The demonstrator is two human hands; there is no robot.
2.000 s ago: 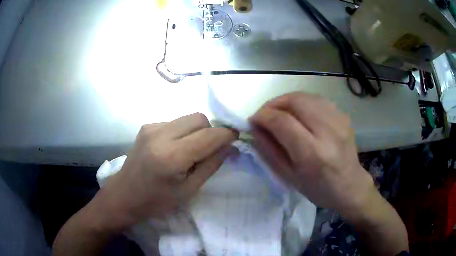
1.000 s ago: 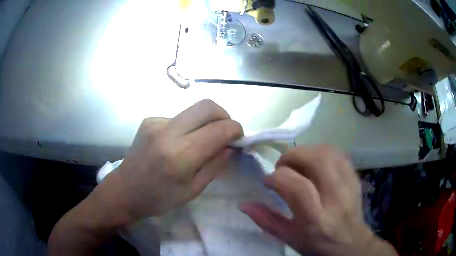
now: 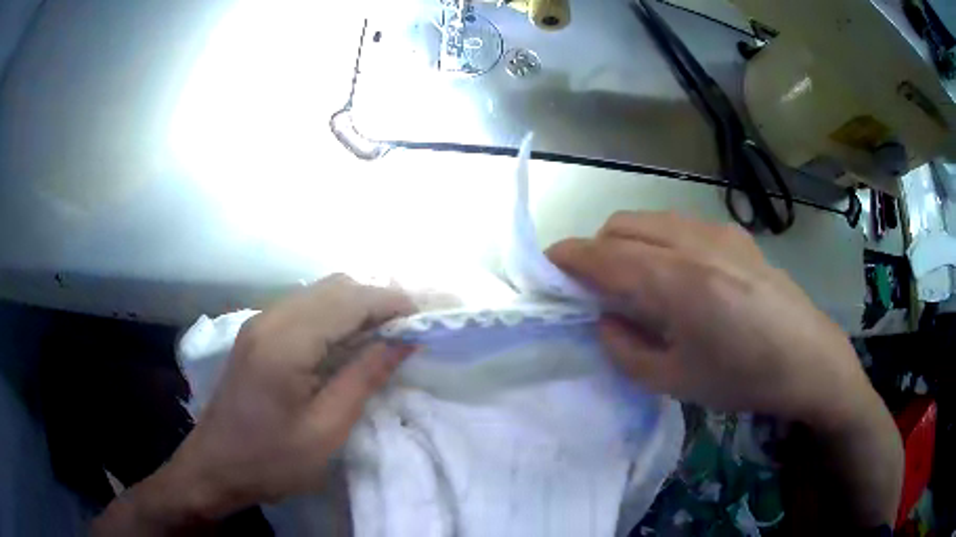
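Observation:
A white garment piece (image 3: 503,441) hangs from both hands over the front table edge. Its upper edge is a wavy seam edge (image 3: 493,320), stretched roughly level between the hands. My left hand (image 3: 304,367) pinches the left end between thumb and fingers. My right hand (image 3: 692,304) pinches the right end. A narrow pointed white strip (image 3: 527,220) sticks up beside the right fingertips. The fingertips of both hands are partly hidden by cloth or blurred.
The pale machine table (image 3: 126,231) lies behind the hands. Beyond are the needle plate (image 3: 469,44), partly in glare, and the metal bed (image 3: 598,105). Black shears (image 3: 723,115) lie on the bed beside the cream machine arm (image 3: 828,84). A red container (image 3: 915,462) shows low right.
The hands have moved apart, stretching the seam edge between them. My right hand has risen and gripped the right end. The pointed strip now stands upright instead of slanting right.

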